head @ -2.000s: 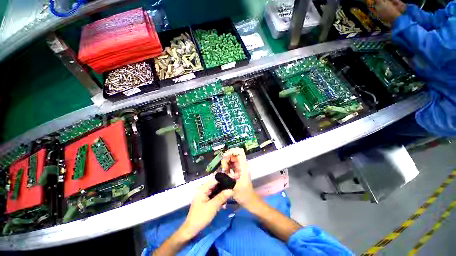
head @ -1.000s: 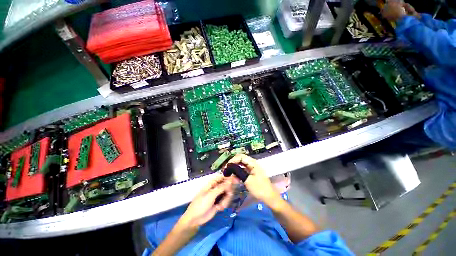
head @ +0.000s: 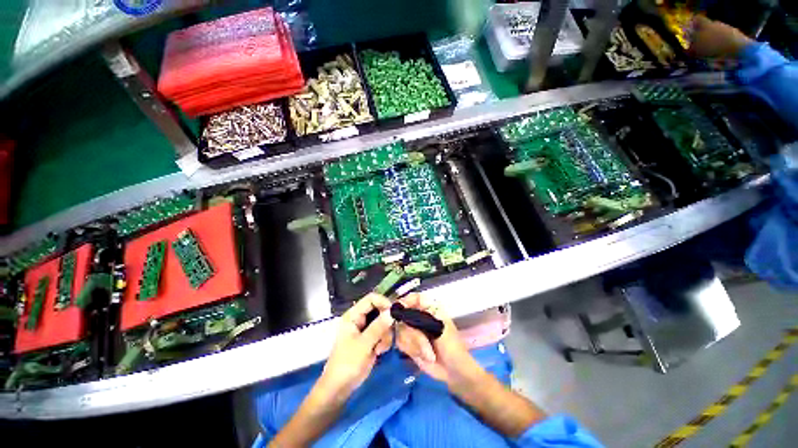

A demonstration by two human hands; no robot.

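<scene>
My left hand (head: 354, 346) and my right hand (head: 448, 354) meet at the near edge of the rail, fingertips together. A black finger cot (head: 417, 320) covers a finger of my right hand. Black also shows at my left fingertips. Whether a small part is pinched between them cannot be told. Just beyond my hands, a green circuit board (head: 394, 214) lies in a black carrier (head: 477, 236), with pale-green clamps (head: 390, 280) at its near edge.
Silvery rail (head: 289, 346) runs before me. At left, red trays (head: 179, 293) bear narrow green boards. Behind: red stack (head: 229, 66) and bins of silvery (head: 243, 129), cream (head: 331, 98) and green components (head: 402, 85). At right, more boards (head: 582, 166) and another person's blue sleeve (head: 774, 83).
My hands have shifted against each other; the black finger cot now points down to the right. The other person's hand at top right has moved right, over the bins there.
</scene>
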